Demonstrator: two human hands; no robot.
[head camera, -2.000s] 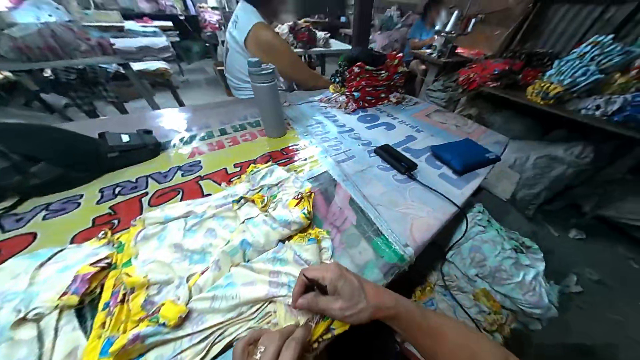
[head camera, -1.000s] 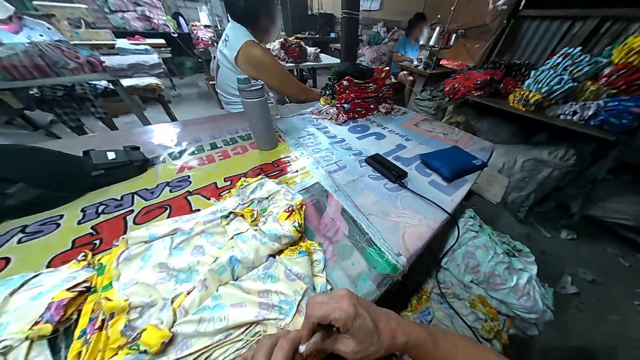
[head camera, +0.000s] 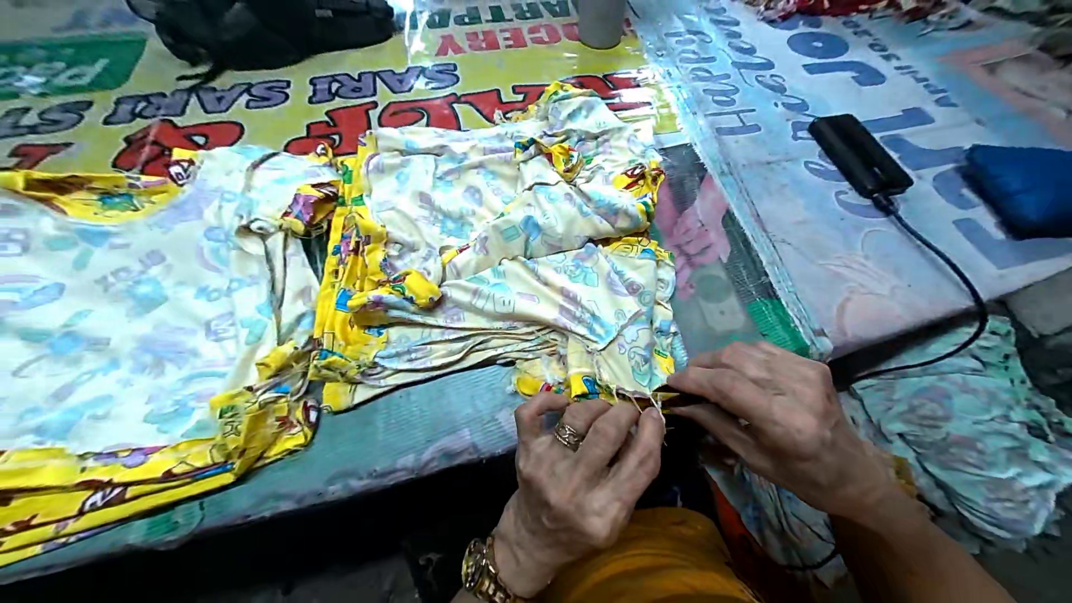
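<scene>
A pile of printed fabric garments (head camera: 519, 226), cream with yellow patterned edging, lies wrinkled on the banner-covered table. At its lower right corner my left hand (head camera: 586, 469), with a ring and a gold wristwatch (head camera: 480, 571), pinches the edge and its loose threads. My right hand (head camera: 762, 410) is just right of it, thumb and fingers closed on a small dark pointed thing at the threads; what it is I cannot tell for sure. Another garment (head camera: 126, 301) of the same print is spread out at the left.
A black power bank (head camera: 860, 157) with a cable (head camera: 950, 260) and a blue pouch (head camera: 1019, 191) lie at the right. Behind are a grey bottle (head camera: 601, 23) and a black bag (head camera: 268, 29). Pale green cloth (head camera: 963, 435) is heaped low beyond the table's edge (head camera: 402, 486).
The view has tilted down to the table and hands. Threads at the garment corner now show between my hands, which were partly out of frame a second ago.
</scene>
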